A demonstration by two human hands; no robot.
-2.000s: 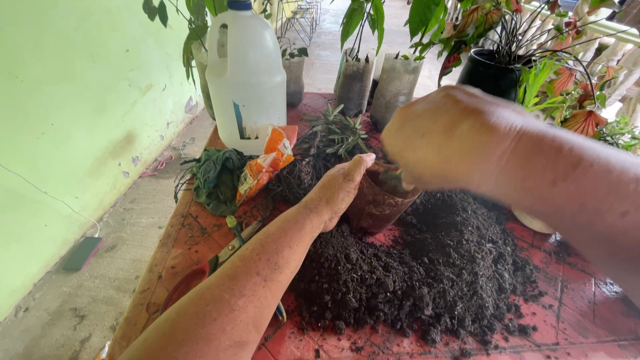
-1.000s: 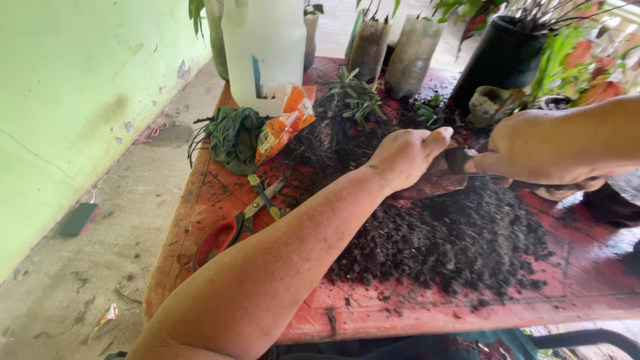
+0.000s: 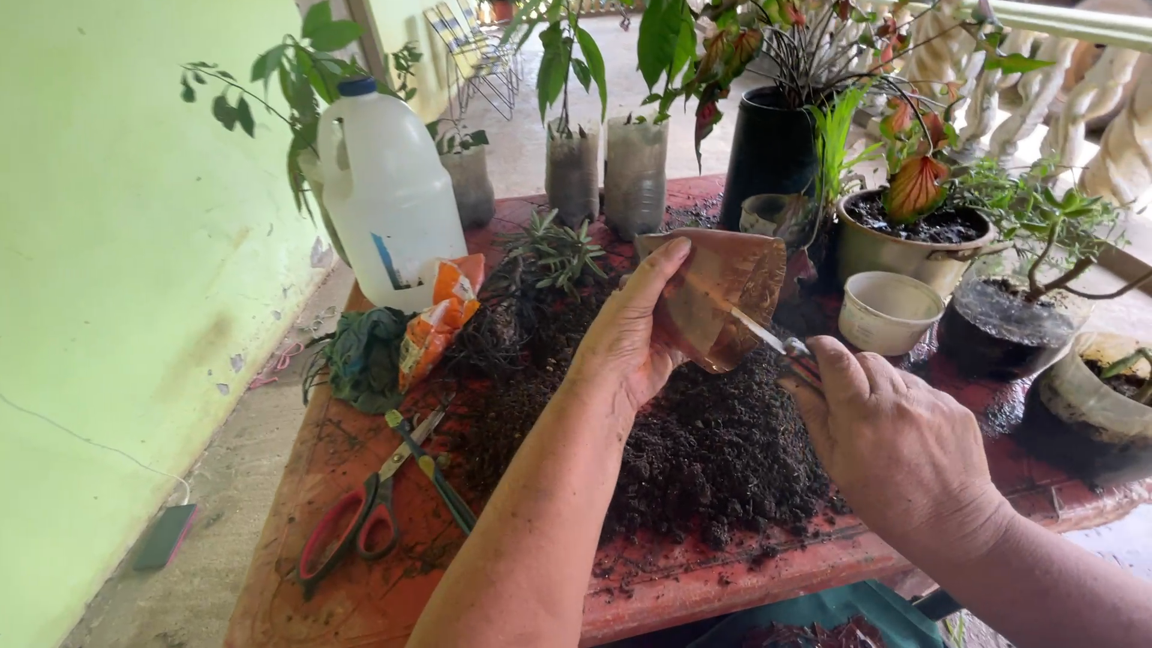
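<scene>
A brownish, translucent plastic container (image 3: 711, 297), probably the cut part of a bottle, is tilted in my left hand (image 3: 634, 333), thumb along its upper side. My right hand (image 3: 886, 432) grips the dark handle of a small knife (image 3: 760, 331), whose blade meets the container's wall. Beneath both lies a heap of dark soil (image 3: 720, 450) on the red table (image 3: 684, 576). A small plant with narrow grey-green leaves (image 3: 553, 252) rests at the back of the soil, left of the container; its base is hard to make out.
Scissors (image 3: 373, 517) and a green-handled tool (image 3: 432, 468) lie left of my left forearm. Behind them are an orange packet (image 3: 441, 315), dark green netting or cloth (image 3: 364, 360) and a large translucent jug (image 3: 391, 198). Potted plants and a white tub (image 3: 891, 310) stand at the back and right.
The container was upright on the table two seconds ago; now it is raised and tilted in my left hand. My right hand has moved from its rim to the lower right, with the knife showing.
</scene>
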